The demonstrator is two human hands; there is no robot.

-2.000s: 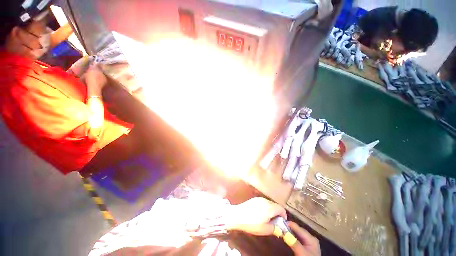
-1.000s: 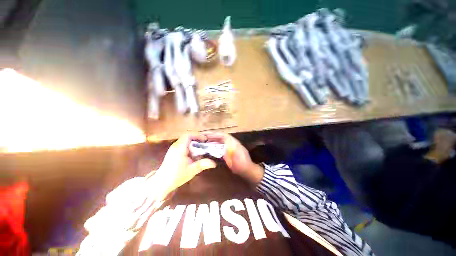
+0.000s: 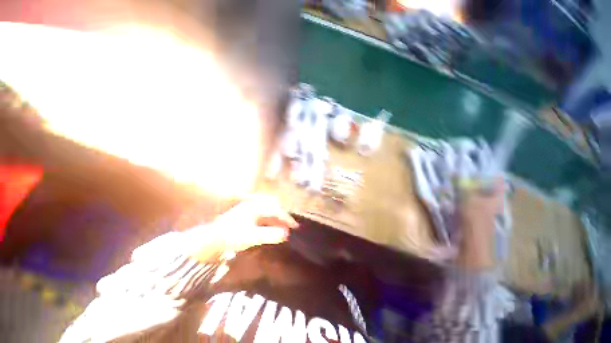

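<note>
My left hand [image 3: 258,224] is over my lap at the bench's front edge, overlit by the glow. Its thumb and fingers are apart and I see nothing in it. My right hand [image 3: 479,218] is stretched out over the right row of pale limb parts [image 3: 432,171], strongly blurred, with yellow bands at the fingertips. A pale long blurred shape [image 3: 513,137] stands just beyond these fingertips, over the green belt's edge. Whether the hand holds it I cannot tell.
The oven's glow [image 3: 147,107] fills the left. On the tan bench [image 3: 385,201] lie more limb parts [image 3: 308,137], a round container [image 3: 342,128], a white bottle [image 3: 370,136] and thin pins [image 3: 344,184]. The green belt [image 3: 402,84] runs behind.
The view has turned and tilted. My hands have parted: the right reaches forward and right over the limb parts, the left stays near my lap. The small pale part no longer shows between them.
</note>
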